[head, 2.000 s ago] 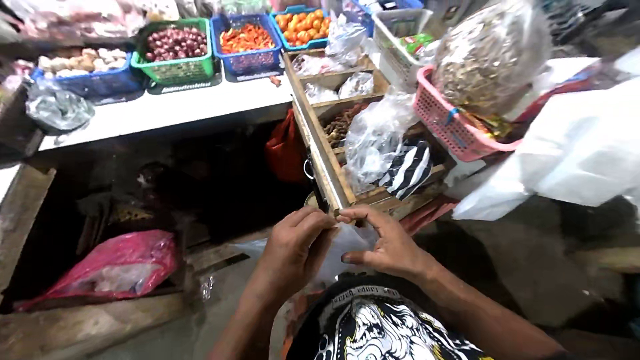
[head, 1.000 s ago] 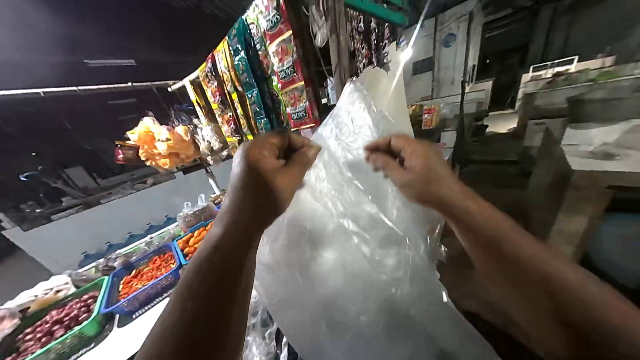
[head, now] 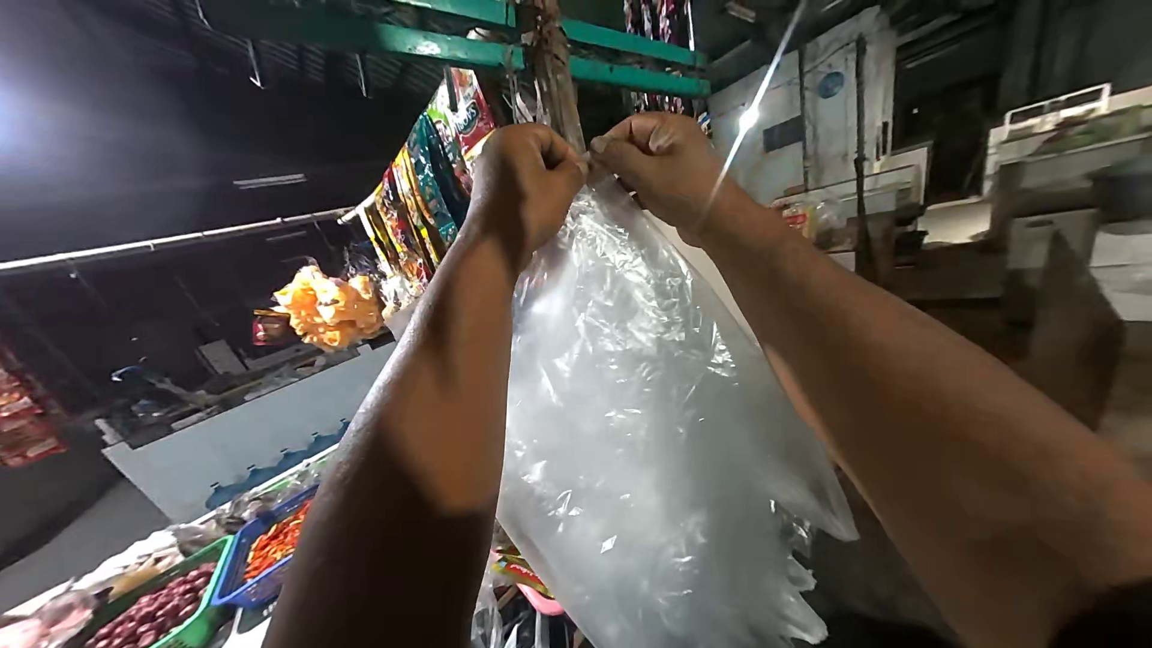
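Both hands are raised at the top of a bundle of clear plastic bags (head: 630, 405) that hangs beside a wooden post (head: 556, 72). My left hand (head: 531, 184) has its fingers curled, with thumb and forefinger pinched at the bundle's top corner. Close on its right, my right hand (head: 661, 166) pinches at the same spot with its thumb and forefinger. The fingertips nearly meet, and what lies between them is too small to tell. The bags spread downward between my forearms, their lower edges ragged and loose.
Green painted bars (head: 450, 45) cross overhead. Strips of sachets (head: 432, 171) and a bunch of orange snack-like packets (head: 331, 306) hang at left. Below are a green basket of shallots (head: 162, 612) and a blue basket of chillies (head: 274, 544). Wooden stalls (head: 1044, 252) stand at right.
The view has swung up from the stall table. My hands, apart in front of the bags one second ago, are now together at the top of the bundle.
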